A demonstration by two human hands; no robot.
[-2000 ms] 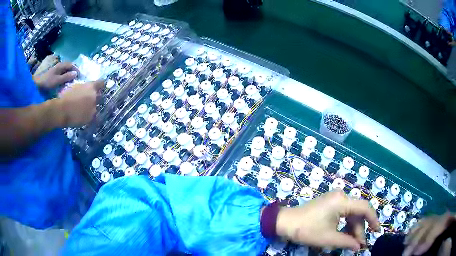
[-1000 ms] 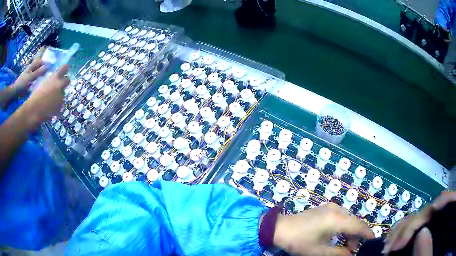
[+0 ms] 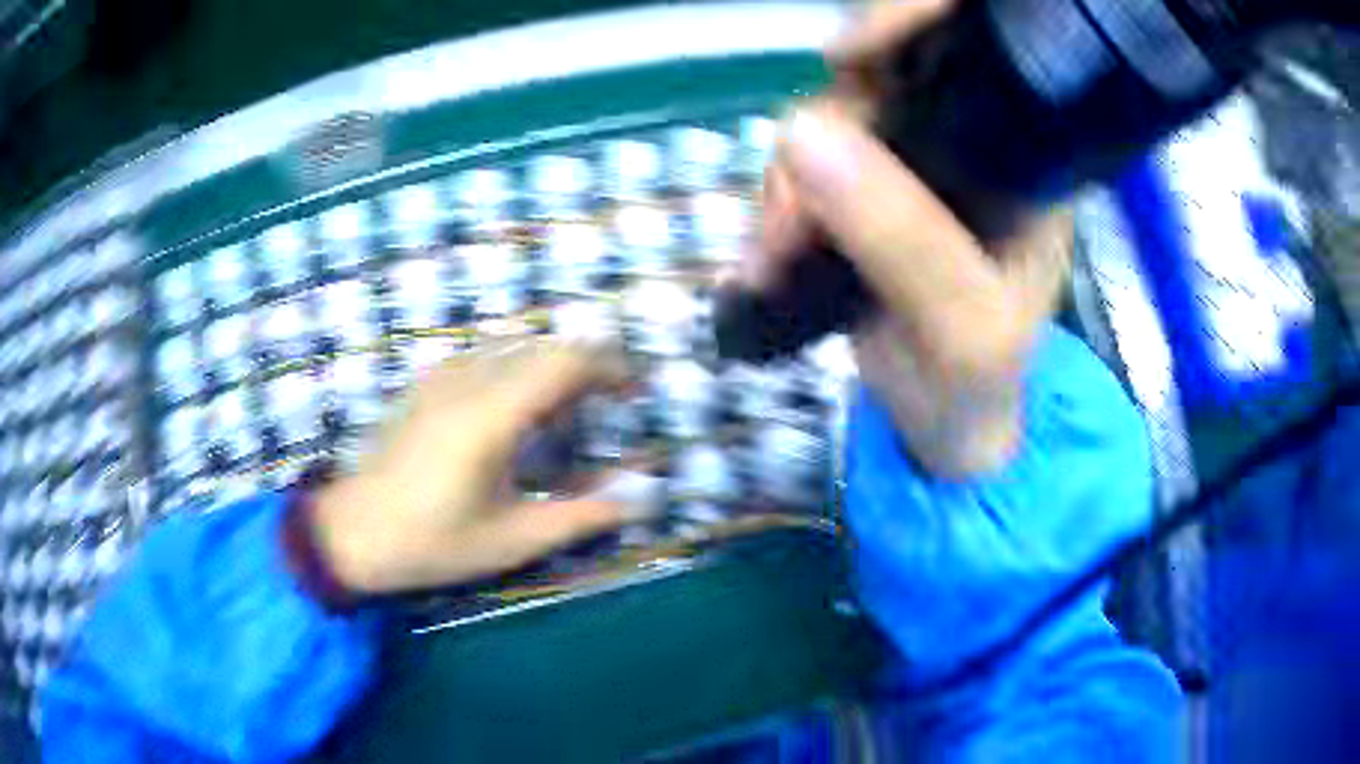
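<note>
The frame is motion-blurred. My right hand [image 3: 925, 269] is wrapped around the thick black electric screwdriver [image 3: 970, 135], its dark tip pointing down and left over the tray. My left hand [image 3: 477, 463] is over the tray with thumb and fingers apart, around one of the motor units; whether it touches the unit or holds a small part is too blurred to tell. Rows of motor units with white round tops [image 3: 413, 214] fill the clear tray [image 3: 552, 594], with yellowish lead wires between the rows.
The screw cup [image 3: 337, 151] stands behind the tray beside the pale metal rail [image 3: 597, 45]. Another tray of white-topped units [image 3: 67, 388] lies at left. A blue bin with white contents [image 3: 1231, 239] is at right. The black cable [image 3: 1096, 575] runs past my right sleeve. Green bench surface [image 3: 671, 649] shows in front.
The view has swung right, so the tray and cup sit further left. The screwdriver and my right hand are now largely in view. The other person's hands have left the picture.
</note>
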